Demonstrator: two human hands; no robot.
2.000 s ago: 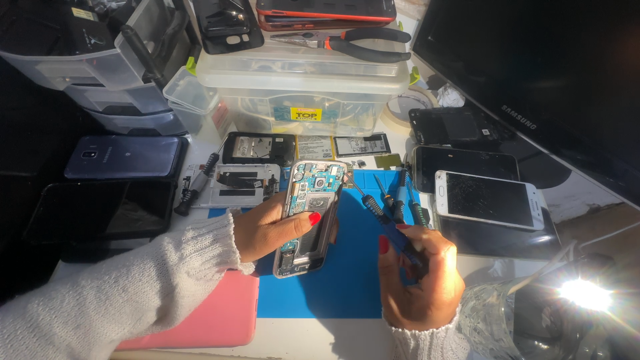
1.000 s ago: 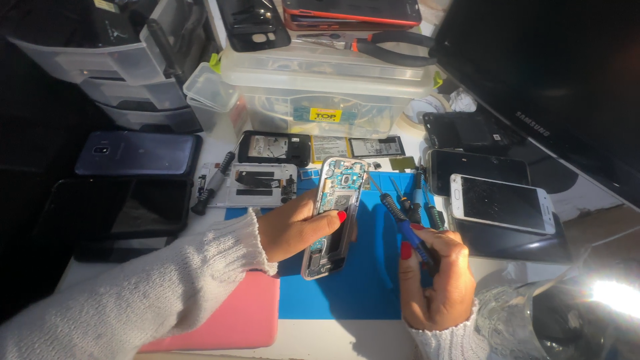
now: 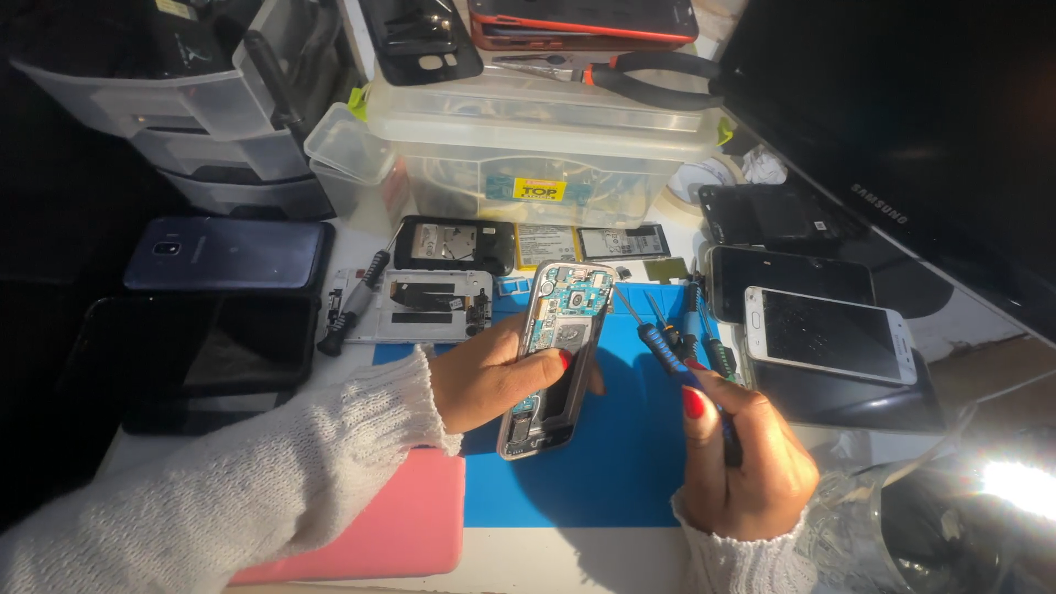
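Observation:
My left hand point(image 3: 511, 371) grips an opened smartphone point(image 3: 569, 330) by its long edge, tilted above the blue work mat point(image 3: 569, 495). Its blue circuit board and inner frame face up, and my thumb lies across the middle. To the right, my right hand point(image 3: 742, 445) holds a precision screwdriver with a blue and black handle point(image 3: 660, 348). The shaft points up and left, and its tip is close to the phone's upper right edge; whether it touches cannot be told. Several other small screwdrivers point(image 3: 718, 356) lie just beyond my right fingers.
Phone frames point(image 3: 429, 305), a yellow-edged battery point(image 3: 547, 245) and a left screwdriver point(image 3: 356, 301) lie behind the mat. A clear plastic box point(image 3: 536, 148) bears pliers point(image 3: 652, 78). A white phone point(image 3: 825, 334) rests right, a pink case point(image 3: 379, 528) front left. A monitor point(image 3: 924, 124) leans in.
Two seconds ago the screwdriver stood more upright and its handle was mostly covered by my right hand; now more of it shows, slanting toward the phone. My left hand keeps its hold on the phone.

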